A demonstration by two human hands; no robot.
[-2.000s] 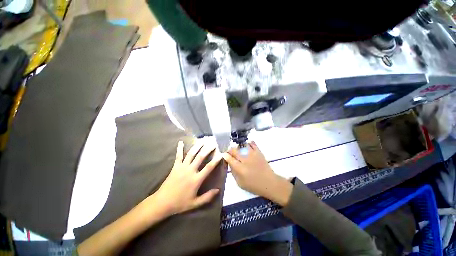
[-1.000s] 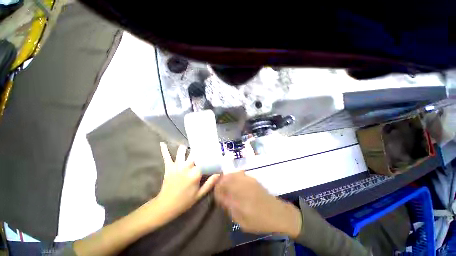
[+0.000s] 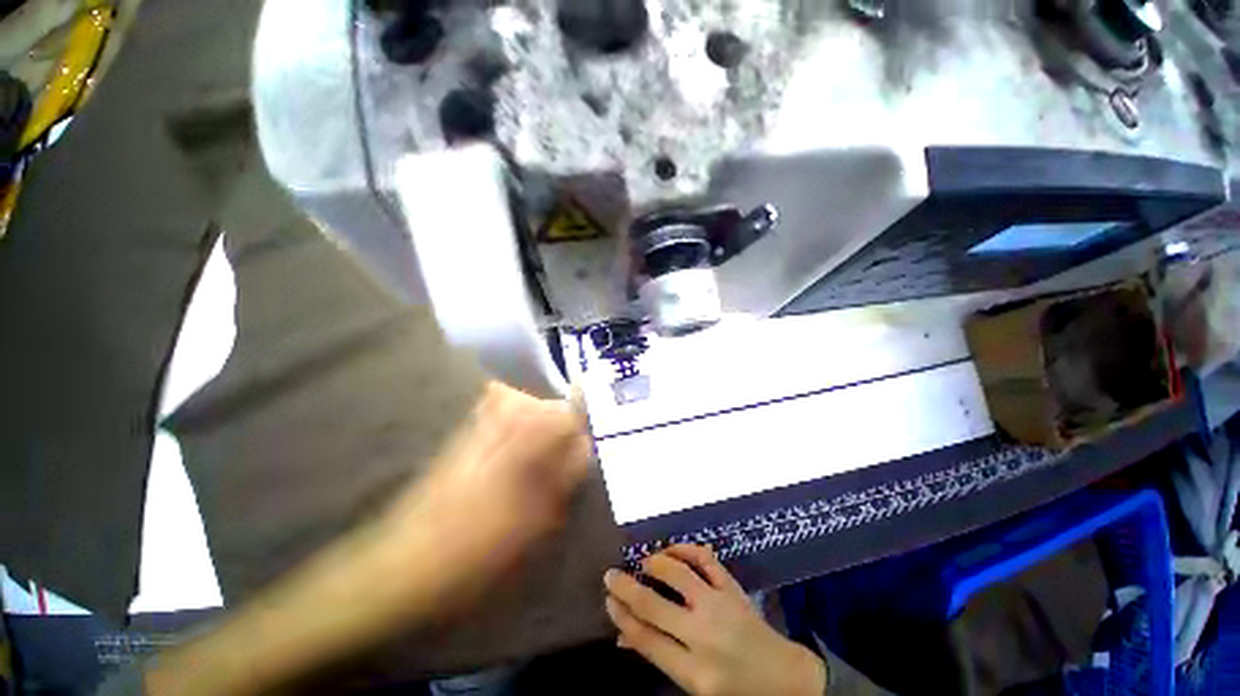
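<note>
A grey-brown garment panel (image 3: 313, 394) lies flat on the white table, left of and below the sewing machine head (image 3: 802, 95). Its right edge lies just left of the presser foot (image 3: 626, 356). My left hand (image 3: 524, 449) is blurred and rests on the panel beside the needle area, its fingers bunched; whether it pinches the cloth is unclear. My right hand (image 3: 700, 619) is at the table's front edge, fingers curled at the panel's lower right edge. Whether it grips the cloth cannot be told. A second large brown panel (image 3: 82, 313) lies at the far left.
The machine's dark control panel (image 3: 1006, 224) has a lit screen. An open cardboard box (image 3: 1013, 374) with dark contents stands at the right. A blue plastic crate (image 3: 1156, 585) holding brown cloth is below the ruler-marked front edge (image 3: 870, 510). Yellow tape (image 3: 61, 89) shows at the upper left.
My right hand has moved from beside the needle down to the table's front edge. My left hand's spread fingers have drawn together. The panel has shifted and spread up and left, meeting the left panel.
</note>
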